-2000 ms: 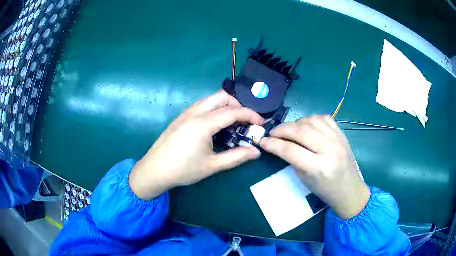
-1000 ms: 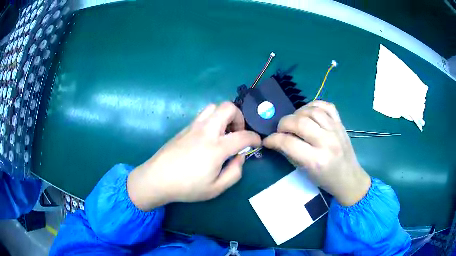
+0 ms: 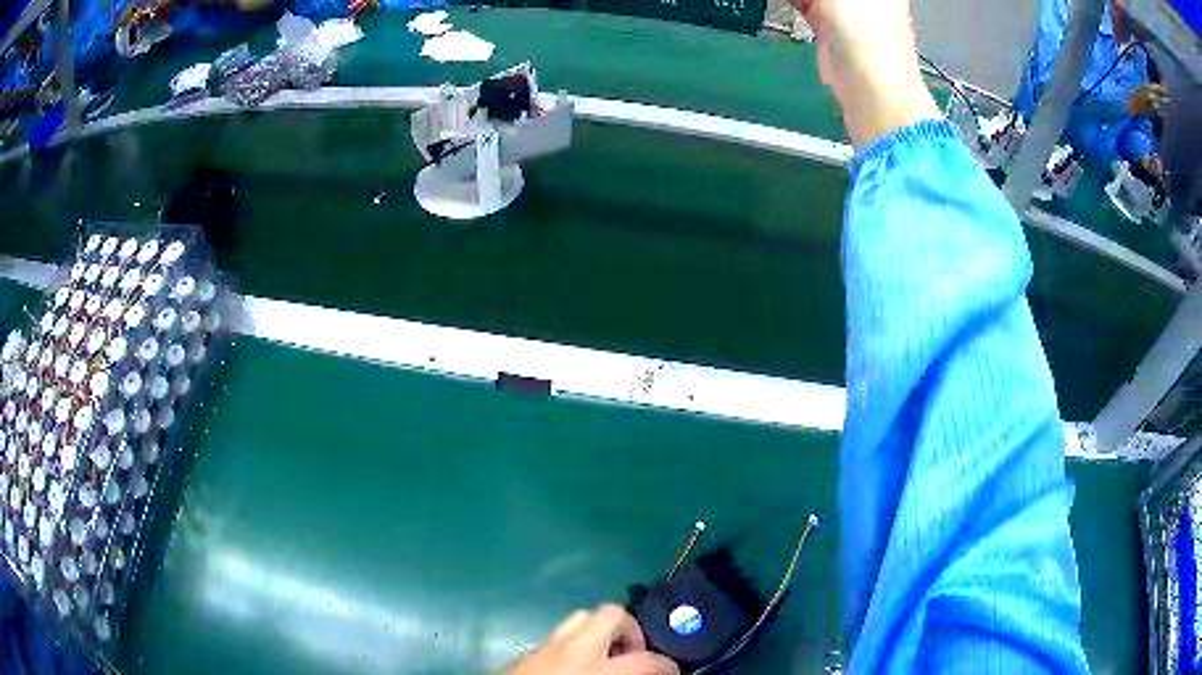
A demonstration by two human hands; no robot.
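The black projector light engine (image 3: 705,607) lies on the green bench at the bottom, its round blue-white fan label facing up and its fins at the upper right. A short dark wire and a longer yellow wire (image 3: 792,574) with white plugs extend from it. My left hand (image 3: 600,646) is at its lower left edge with fingers curled against it; the bottom edge cuts the hand off. My right hand (image 3: 863,46) is raised far up at the top edge, partly cut off; its fingers are not shown, so what it holds cannot be told.
Clear trays of round white parts (image 3: 99,382) stand at the left. A white rail (image 3: 593,376) crosses behind the bench. Beyond it, a white stand (image 3: 471,191) with a black part sits on the dark green conveyor. Other people in blue work at the back left and right.
The view has tilted up. My right hand has left the module and reached far forward and up. My left hand stays at the module. The white card, tweezers and torn paper are out of view.
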